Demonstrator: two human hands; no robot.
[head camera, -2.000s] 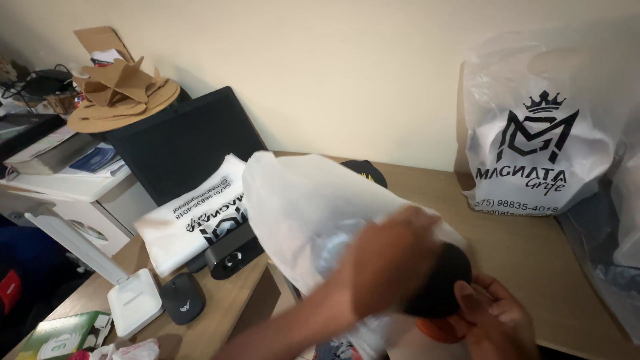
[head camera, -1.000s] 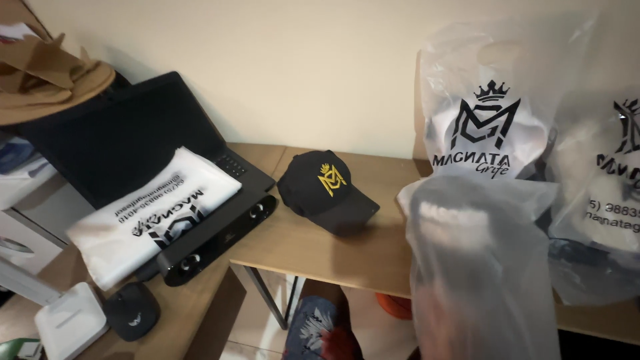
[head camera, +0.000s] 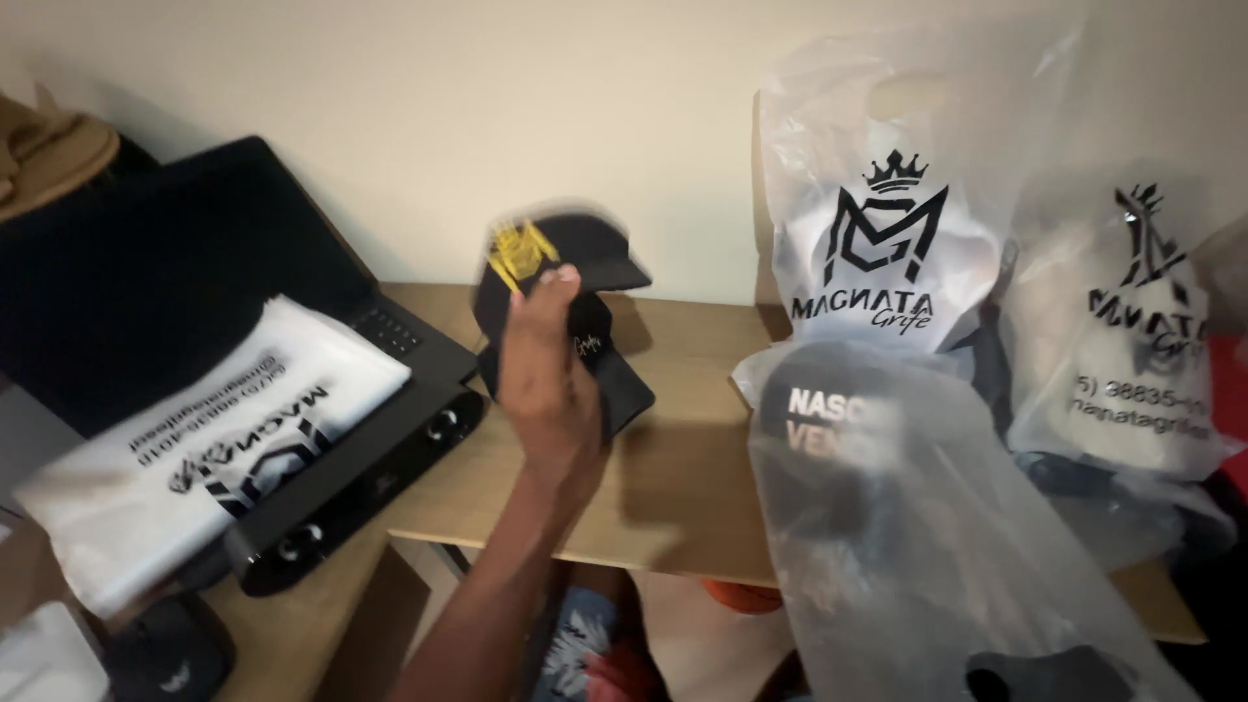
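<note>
My left hand (head camera: 551, 390) reaches up from the bottom centre with its fingers around a black cap with a yellow crown emblem (head camera: 522, 258), blurred by motion. Black cap fabric with pale script (head camera: 609, 361) and a brim shows just below and behind the hand; whether it is a separate cap is unclear. To the right, a translucent plastic bag (head camera: 877, 546) holds a dark item with white lettering, its upper end against a printed white bag (head camera: 882, 283). My right hand is out of view or hidden by the translucent bag.
A laptop (head camera: 195, 263) stands open at left, with a folded printed bag (head camera: 224, 439) and a black speaker bar (head camera: 361, 497) at its front. A dark mouse (head camera: 166, 643) is lower left. Another filled printed bag (head camera: 1121, 370) stands at right. The wooden desk's edge (head camera: 624, 565) runs across.
My left hand has come into view and holds the emblem cap, which sat on the desk a second ago. The translucent bag now slants down to the lower right.
</note>
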